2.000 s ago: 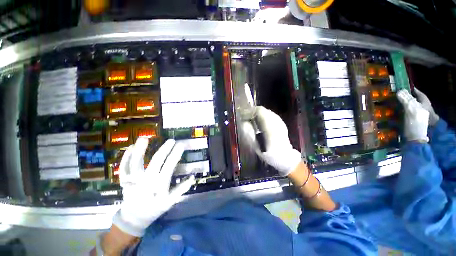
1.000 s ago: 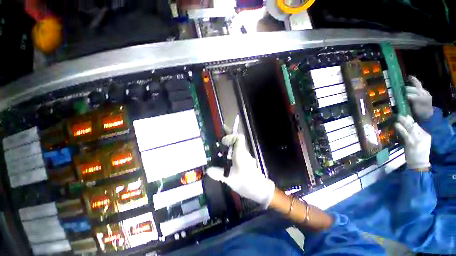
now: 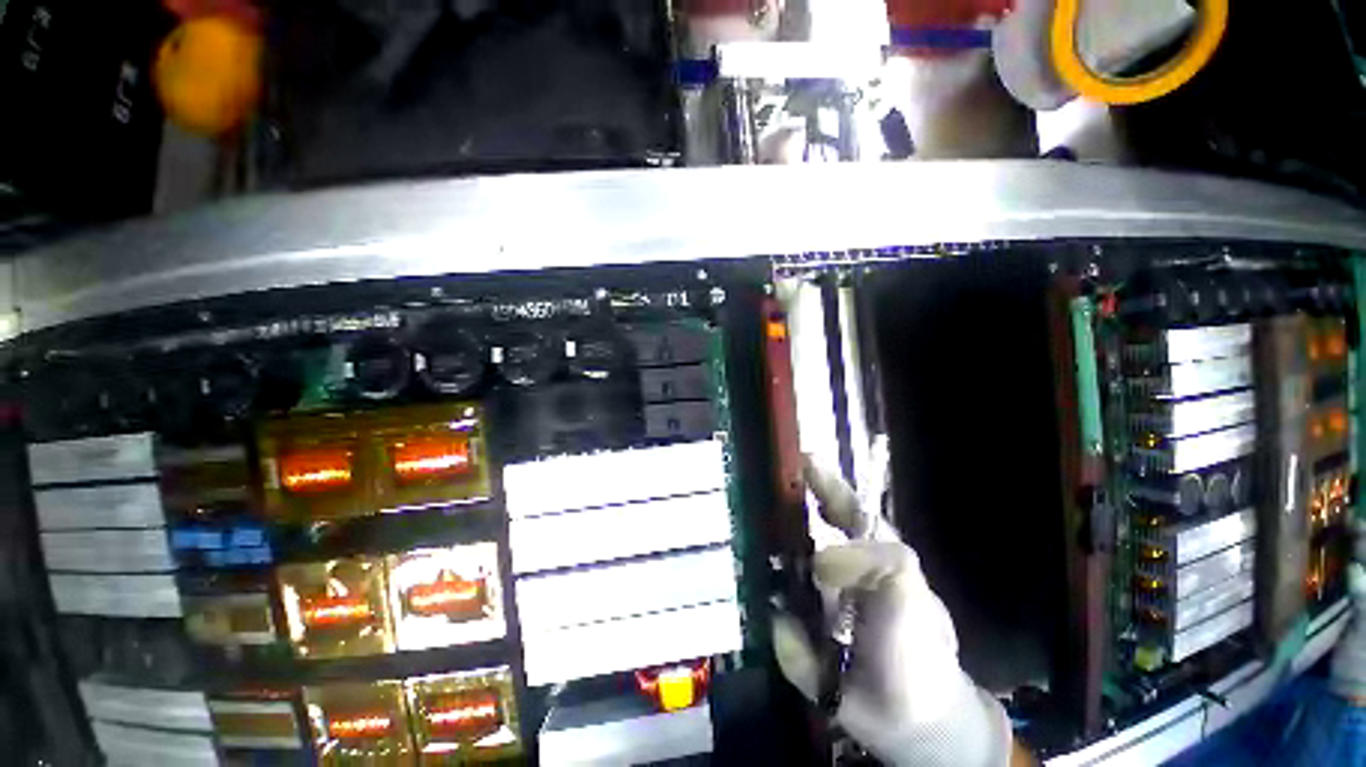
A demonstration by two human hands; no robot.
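Note:
My right hand (image 3: 899,644), in a white knitted glove, is closed around a slim pen (image 3: 876,477). The pen's pale end points up and away, and its dark part shows below between the fingers. The hand is over the gap beside the circuit board (image 3: 629,337), to the board's right. The board carries white ribbed heatsinks (image 3: 622,555), brown transformers (image 3: 438,462) with glowing orange windings, small blue blocks (image 3: 225,543) and dark round capacitors (image 3: 450,360). My left hand is not in view.
A silver rail (image 3: 599,217) crosses behind the boards. A second board (image 3: 1206,555) lies right. A dark gap (image 3: 966,450) lies between carriers. Behind the rail are a yellow-orange ring (image 3: 1139,90), orange ball-like object (image 3: 210,75) and black tray (image 3: 480,90). A blue sleeve (image 3: 1330,719) shows lower right.
My left hand, over the board at first, has left the picture. My right hand still holds the pen and sits lower in view. The view has turned and moved closer; the coworker's hands are gone.

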